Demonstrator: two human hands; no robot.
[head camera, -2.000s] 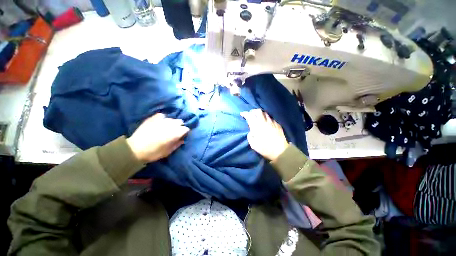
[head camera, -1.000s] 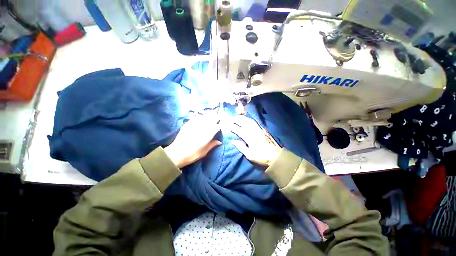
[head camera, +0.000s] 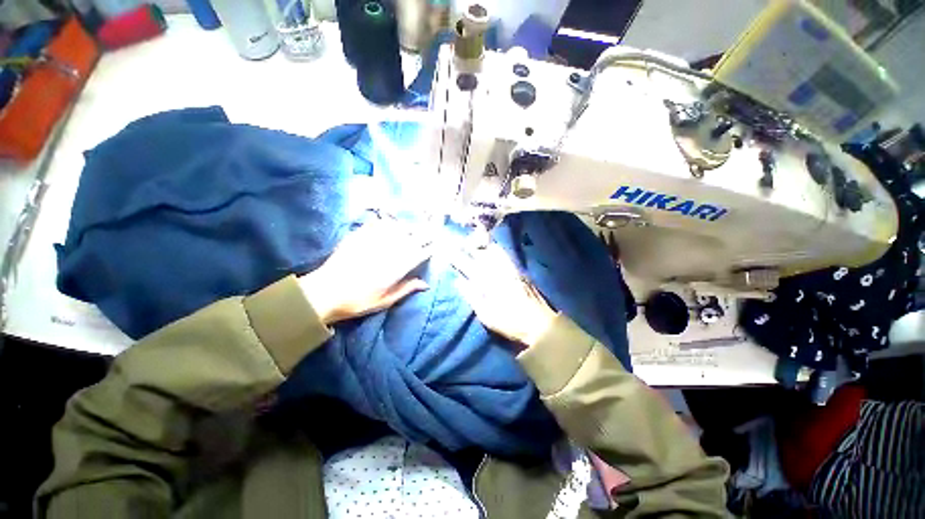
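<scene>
A large blue garment (head camera: 203, 203) lies on the white table and hangs over its front edge. The white sewing machine (head camera: 751, 218) stands at the right, its needle end over the cloth. My left hand (head camera: 370, 272) lies on the garment just left of and below the needle area, fingertips washed out by lamp glare. My right hand (head camera: 499, 292) lies on the garment below the needle area, fingers pointing at it. The cloth runs between and under both hands. The needle and presser foot are hard to see in the glare.
Dark thread cones (head camera: 371, 51), a bottle (head camera: 246, 28) and a clear jar (head camera: 298, 32) stand behind. An orange tray (head camera: 49, 86) is at far left. A black disc (head camera: 666, 312) lies under the machine arm. Patterned black cloth (head camera: 827, 304) hangs at right.
From two seconds ago, both hands have moved inward and up to the needle area, closer together. Since one second ago they have barely moved on the cloth; the camera view has shifted.
</scene>
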